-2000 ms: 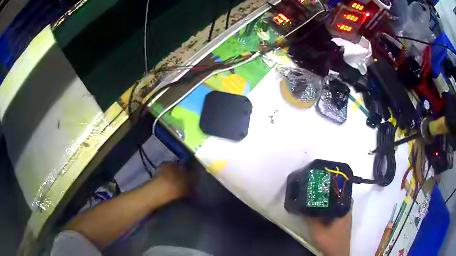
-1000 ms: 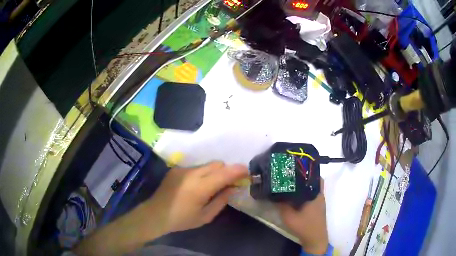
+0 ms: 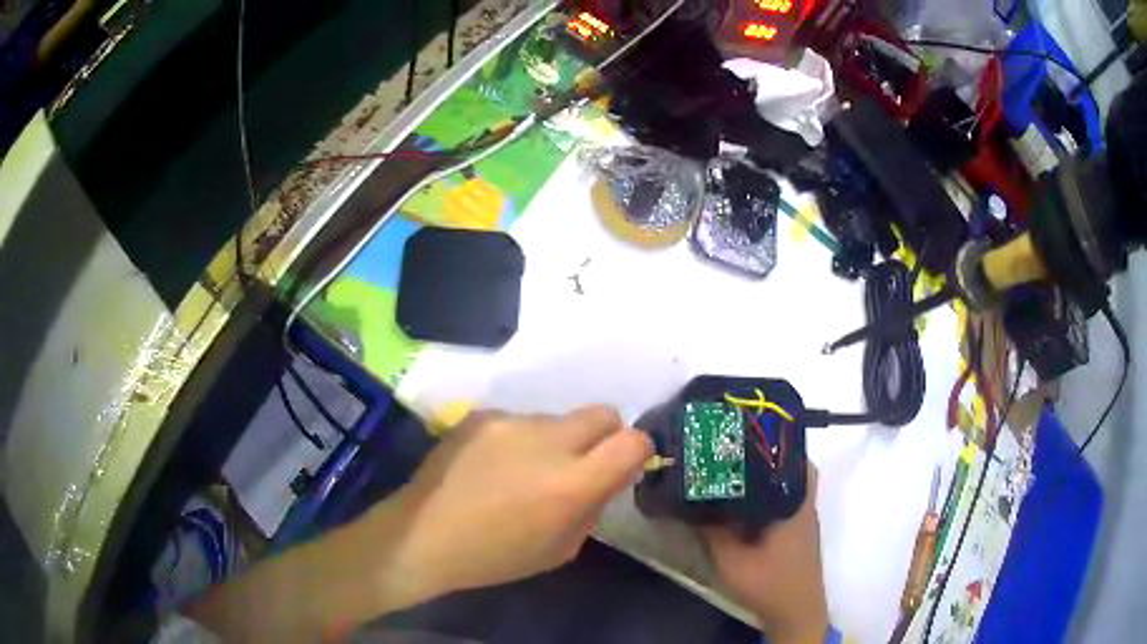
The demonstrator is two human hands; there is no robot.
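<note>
The open black housing (image 3: pixel 784 484) lies near the bench's front edge, open side up, with a green circuit board (image 3: pixel 713 450) and yellow, red and blue wires inside. My right hand (image 3: pixel 770 560) holds it from below; the fingers under it are hidden. My left hand (image 3: pixel 509 497) pinches a small pale piece (image 3: pixel 659 463) at the housing's left side, beside the board. What the piece is cannot be told. The flat black back cover (image 3: pixel 460 287) lies apart at the left. The coiled power cord (image 3: pixel 892 365) runs from the housing's right side.
The electric screwdriver (image 3: pixel 1013 264) hangs over the right side. Small screws (image 3: pixel 580 277) lie mid-bench. A clear dish on a tape roll (image 3: pixel 654 201) and a shiny wrapped black piece (image 3: pixel 736 216) lie behind. A hand screwdriver (image 3: pixel 922 560) lies at right. Red displays (image 3: pixel 760 29) stand at back.
My left hand has come up from below the bench edge to the housing's left side, with the small pale piece in its fingers. My right hand still holds the housing. The view has shifted.
</note>
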